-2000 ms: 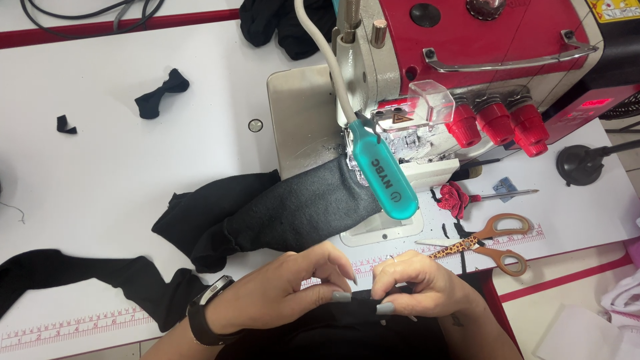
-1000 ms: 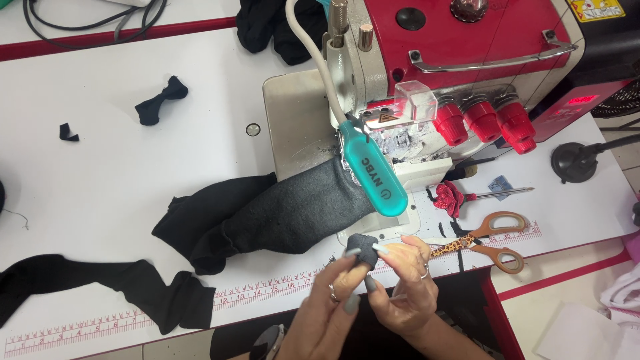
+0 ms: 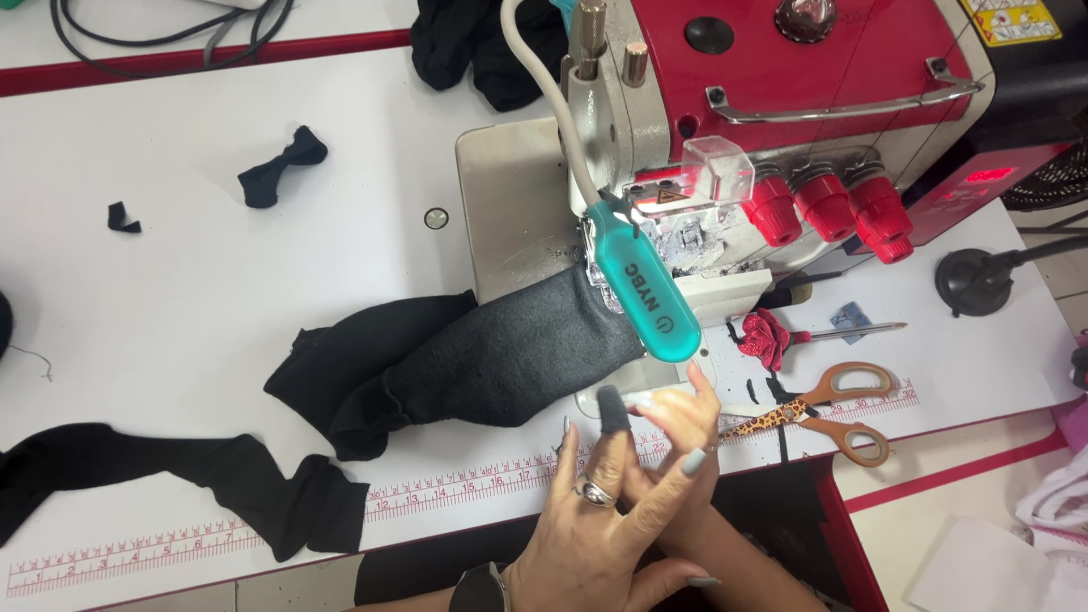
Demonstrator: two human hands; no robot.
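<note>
A small black fabric piece (image 3: 613, 410) covers a fingertip of my left hand (image 3: 595, 518), whose other fingers are spread. My right hand (image 3: 684, 425), partly behind the left, has its fingertips beside the piece; whether they touch it I cannot tell. Just beyond, a long black fabric tube (image 3: 518, 348) lies with its far end under the lit teal lamp (image 3: 650, 293) at the red and white overlock sewing machine (image 3: 816, 59). More black fabric (image 3: 374, 344) is bunched at its near left. The machine's needle area is hidden by the lamp.
Leopard-print scissors (image 3: 790, 414), a pen with a red flower (image 3: 765, 340) and a black lamp base (image 3: 973, 280) are on the right. Black cloth (image 3: 195, 467), a knotted scrap (image 3: 280, 167) and a small scrap (image 3: 123, 218) lie left. A printed ruler (image 3: 459, 489) edges the table (image 3: 365, 212).
Both hands first held the small black fabric low at the table's edge, then raised it and turned it between their fingers. Now it sits on a left fingertip. The fabric tube has not moved.
</note>
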